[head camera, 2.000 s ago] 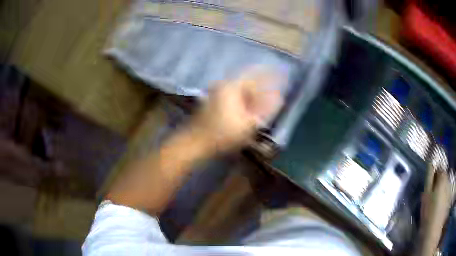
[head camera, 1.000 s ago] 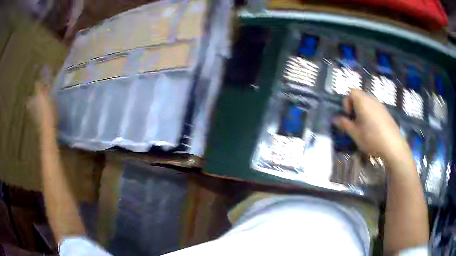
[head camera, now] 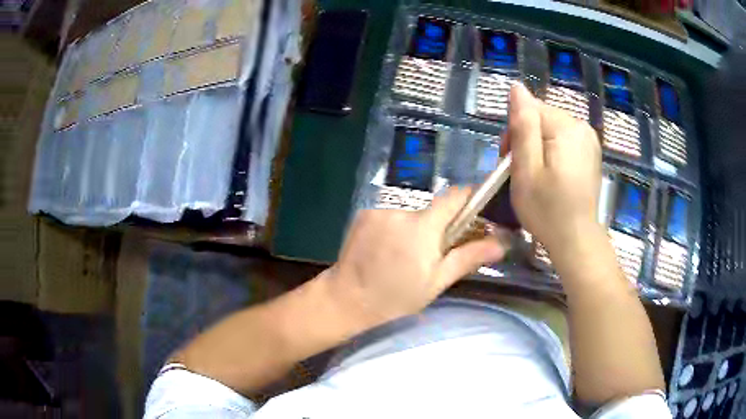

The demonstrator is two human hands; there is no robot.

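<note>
A slim bar with a pale edge (head camera: pixel 483 196), seen edge-on and probably a keypad phone, is held tilted between my hands above the clear phone tray (head camera: pixel 375 139). My left hand (head camera: pixel 401 258) grips its lower end between thumb and fingers. My right hand (head camera: pixel 556 159) grips its upper end. Keypad phones (head camera: pixel 413 159) with blue-and-black screens lie face up in both rows of the tray. My hands hide the pockets beneath them.
A cloudy ribbed cover tray stack (head camera: pixel 176 164) with beige panels (head camera: pixel 200 61) stands at left. A dark flat slab (head camera: pixel 334 61) lies on the green mat (head camera: pixel 315 180). A dark parts tray (head camera: pixel 707 360) is at lower right, a brown carton (head camera: pixel 82 278) at left.
The view has swung right. My left hand has come from the far left to the phone tray. Both hands now hold the slim bar, raised and tilted over the tray.
</note>
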